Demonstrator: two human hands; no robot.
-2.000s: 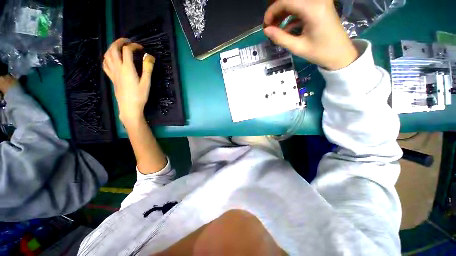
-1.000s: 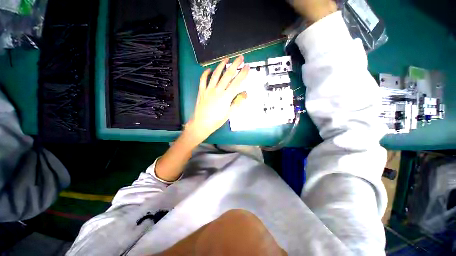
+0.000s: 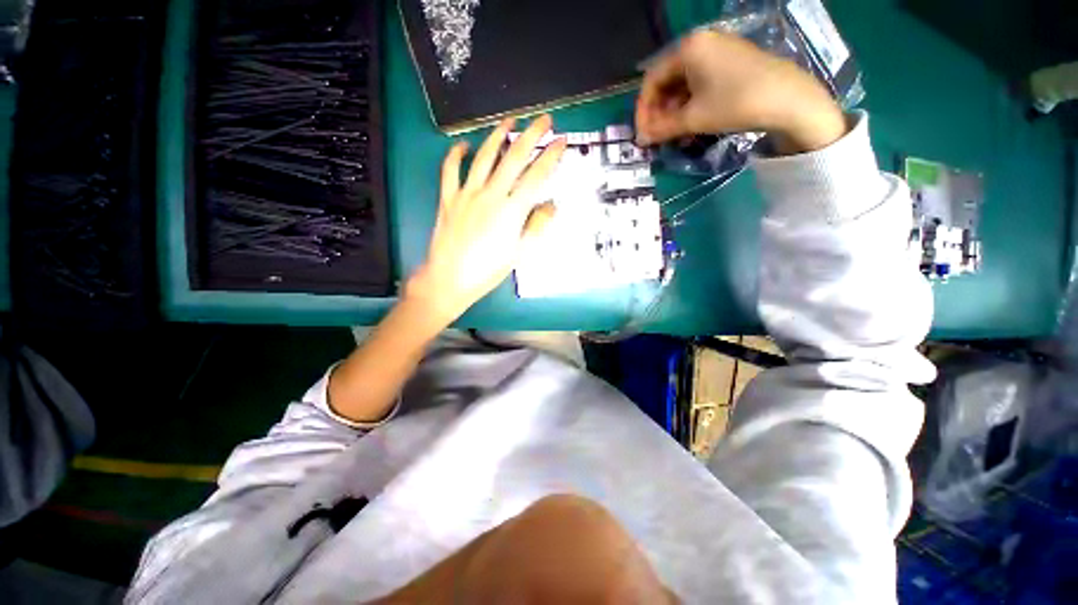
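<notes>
The silver-white metal fixture [image 3: 573,254] lies on the green mat in front of me, with small blocks and dark holes on its right part. My left hand [image 3: 485,225] rests with spread fingers over the fixture's left side; nothing shows in it. My right hand [image 3: 709,95] is at the fixture's upper right corner, thumb and fingertips pinched together; whether a tiny part is between them cannot be seen. The black squarish tray [image 3: 556,65] beyond the fixture holds a heap of tiny silver metal pieces [image 3: 450,36].
Two long black trays with dark thin rods stand at left, the nearer one [image 3: 381,177] beside the squarish tray. A crumpled clear bag [image 3: 816,47] lies behind my right hand. A second fixture [image 3: 946,225] with a green label is farther right. Thin tubing leaves the fixture's right side.
My left hand has moved from over the long tray onto the fixture. My right hand went out toward the bag and has come back to the fixture's upper right corner.
</notes>
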